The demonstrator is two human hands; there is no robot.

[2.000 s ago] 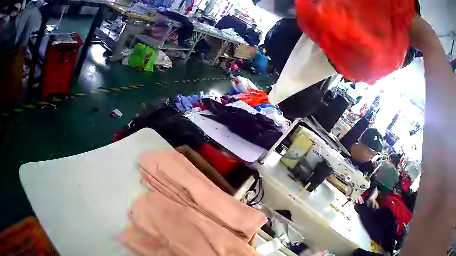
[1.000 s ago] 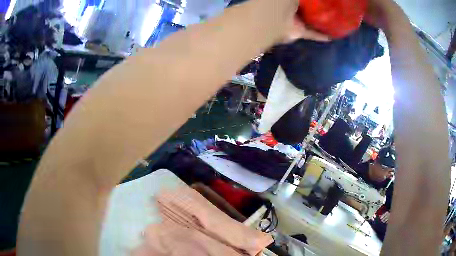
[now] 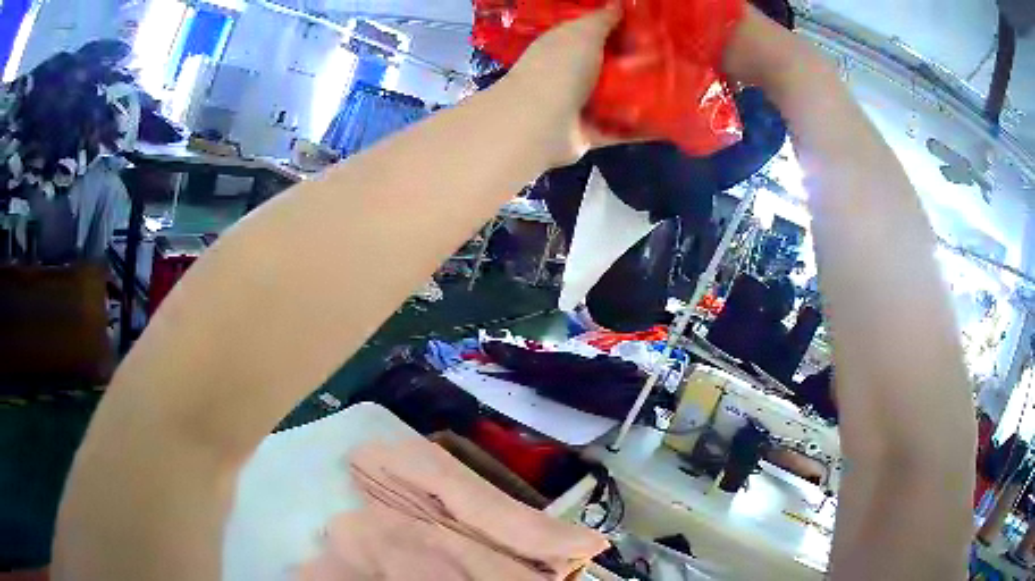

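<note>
A shiny, crumpled red plastic bag (image 3: 670,80) is held up at the top centre, cut off by the upper edge. My left hand (image 3: 577,85) grips its left side, with the fingers partly hidden by the bag. My right hand (image 3: 743,40) is at its right side, with the fingers mostly hidden. Both bare forearms reach up from the lower corners. Below, folded peach fabric pieces (image 3: 454,499) lie stacked on the white table (image 3: 284,482).
A dark hanging bundle with a white piece (image 3: 602,238) is just below the bag. A sewing machine (image 3: 749,420) stands at the lower right, beside a pole (image 3: 681,329). Dark, blue and orange cloth (image 3: 579,369) is piled behind the table.
My left arm has come into view and its hand has reached the red bag. The bag appears smaller and further left in the picture. The camera view has shifted, and the peach stack still lies on the table.
</note>
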